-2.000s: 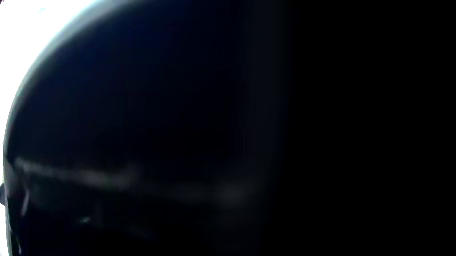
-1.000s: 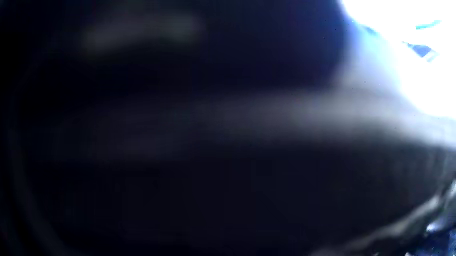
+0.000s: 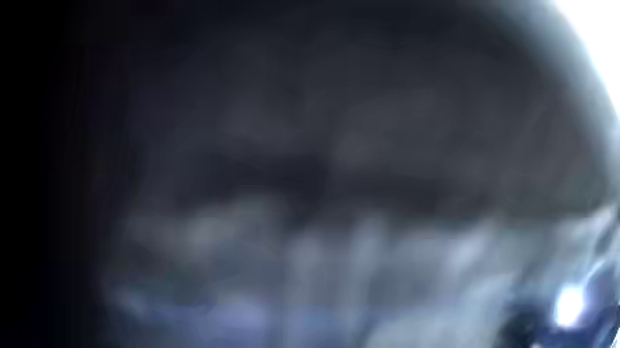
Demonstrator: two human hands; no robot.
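A dark, blurred surface [image 3: 408,122] lies very close to the lens and fills most of the head view. Below it is a paler grey-blue band with upright folds [image 3: 333,279], like wrinkled cloth or film; I cannot tell which. The left side of the view is black. Neither of my hands can be made out. I cannot tell what the dark thing is or whether anything holds it.
Glaring white light [image 3: 601,34] shows past the dark surface's curved edge at the upper right. A small bright spot [image 3: 570,307] shines at the lower right among dark blue, wrinkled shapes.
The view has shifted and brightened. The light was at the left two seconds ago and is now at the upper right, smaller than one second ago. Pale folds now show below.
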